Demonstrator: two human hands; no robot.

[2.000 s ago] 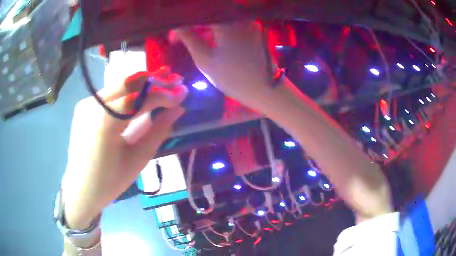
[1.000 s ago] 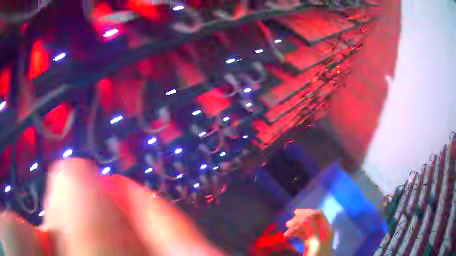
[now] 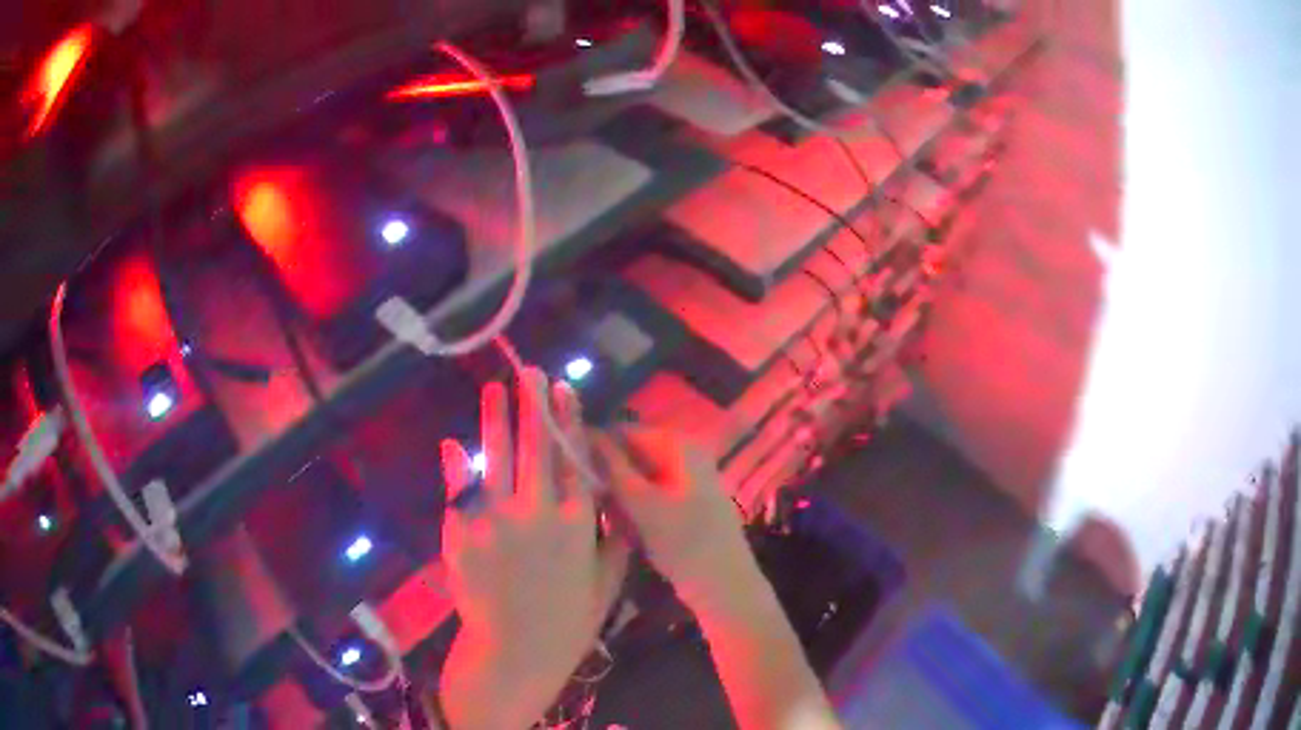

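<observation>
My left hand [image 3: 521, 571] is raised flat against a lower tier of the rack, back to the camera, its extended fingers slightly apart. My right hand [image 3: 671, 499] is close on its right, fingers bent towards the rack; what they touch is hidden. A thin pale cable [image 3: 559, 428] runs down across the left fingers to between the hands. Another white cable [image 3: 522, 214] loops above them, its plug [image 3: 407, 325] hanging free at the shelf edge [image 3: 307, 414]. A dark unit [image 3: 428, 257] with a lit LED lies on the shelf above.
Pale boards [image 3: 771, 200] stand out in stacked tiers at the right. More white plugs [image 3: 160, 506] hang on cables at the left. A blue bin [image 3: 942, 677] is at the lower right, beside a ribbed grey-green surface [image 3: 1213, 613].
The view has moved closer to the rack's tiers and boards. Both hands have come together at a lower tier; a second ago the right was low by the blue bin and the left was blurred.
</observation>
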